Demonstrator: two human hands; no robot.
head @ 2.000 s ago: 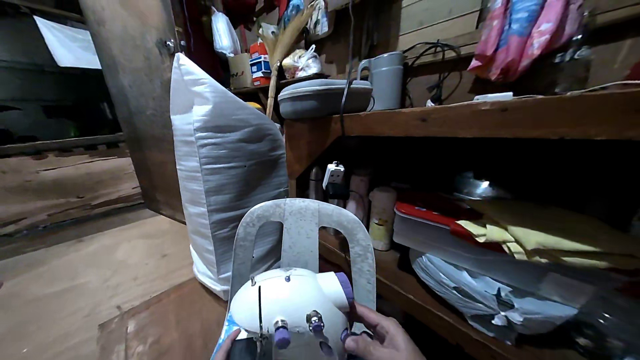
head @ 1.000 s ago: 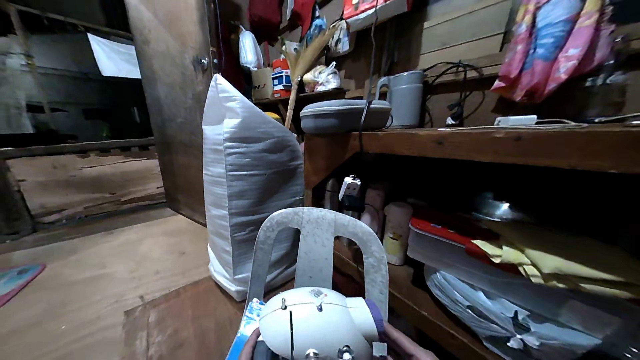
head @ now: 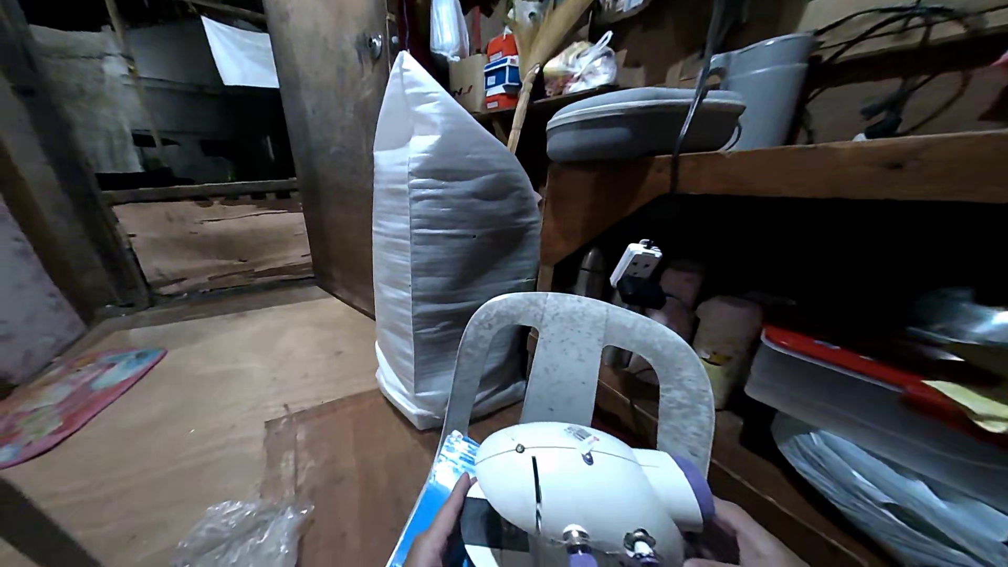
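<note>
A small white and purple sewing machine (head: 579,484) sits low in the view, in front of the backrest of a grey plastic chair (head: 571,358). My left hand (head: 441,524) is against its left end, beside a blue and white box (head: 429,508). My right hand (head: 744,539) is at its right end, by the purple handwheel (head: 694,488). Both hands have the machine between them; the lower fingers are cut off by the frame's edge. Thread tension knobs face me on the machine's near side.
A tall white sack (head: 465,236) stands behind the chair. To the right is a wooden shelf (head: 787,169) with a grey case (head: 642,122); a red-lidded plastic container (head: 835,386) lies below. A power strip (head: 636,262) hangs by the shelf. Clear plastic (head: 244,535) and a mat (head: 75,402) lie on the floor.
My right hand has moved from the machine's knobs on the near side to its right end. The view has swung left, showing more of the floor.
</note>
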